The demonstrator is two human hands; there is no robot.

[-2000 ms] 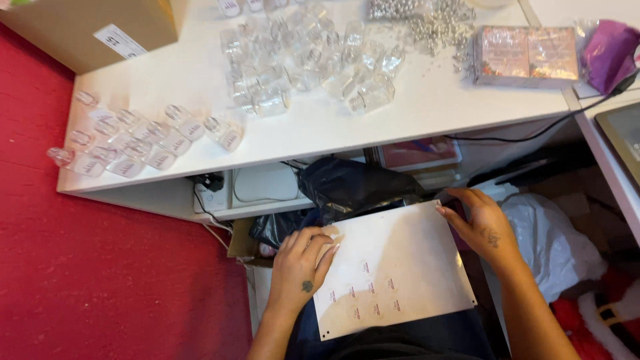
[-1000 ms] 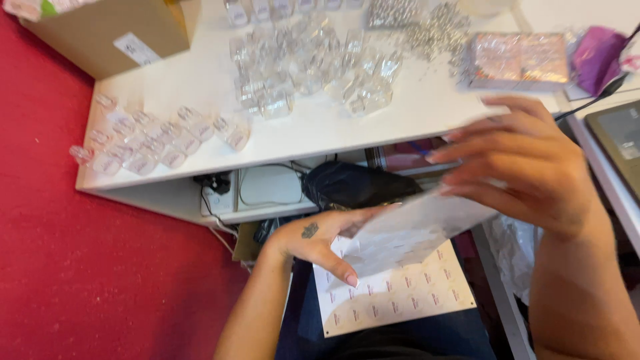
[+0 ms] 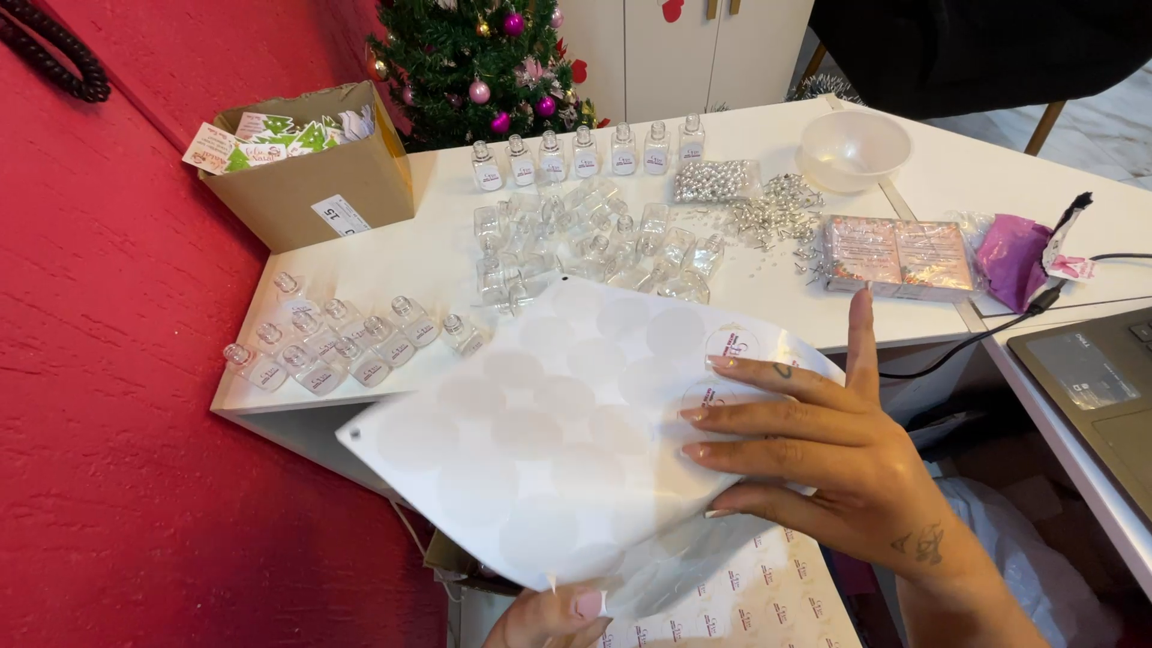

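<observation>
A white sticker sheet (image 3: 540,405) with rounded blank spots and a few printed round labels is raised and bent in front of me. My left hand (image 3: 549,616), at the bottom of the view, pinches its lower edge between thumb and fingers. My right hand (image 3: 801,450) lies over its right part with fingers spread and the thumb or a finger at the edge; whether it grips cannot be told. Below lies another sheet (image 3: 747,594) full of small printed labels. Labelled clear bottles (image 3: 360,351) stand at the table's left corner, more (image 3: 585,157) in a row behind unlabelled ones (image 3: 598,234).
On the white table (image 3: 432,207) are a cardboard box (image 3: 315,198) of cards, silvery beads (image 3: 715,180), loose silvery pieces (image 3: 778,211), a translucent bowl (image 3: 855,148), wrapped pink packs (image 3: 900,256) and a purple pouch (image 3: 1017,256). A laptop (image 3: 1098,387) and its cable are at the right.
A sheet has been raised from my lap with my hands, over the lower sheet of labels. The view has tilted up, showing the Christmas tree and more of the table.
</observation>
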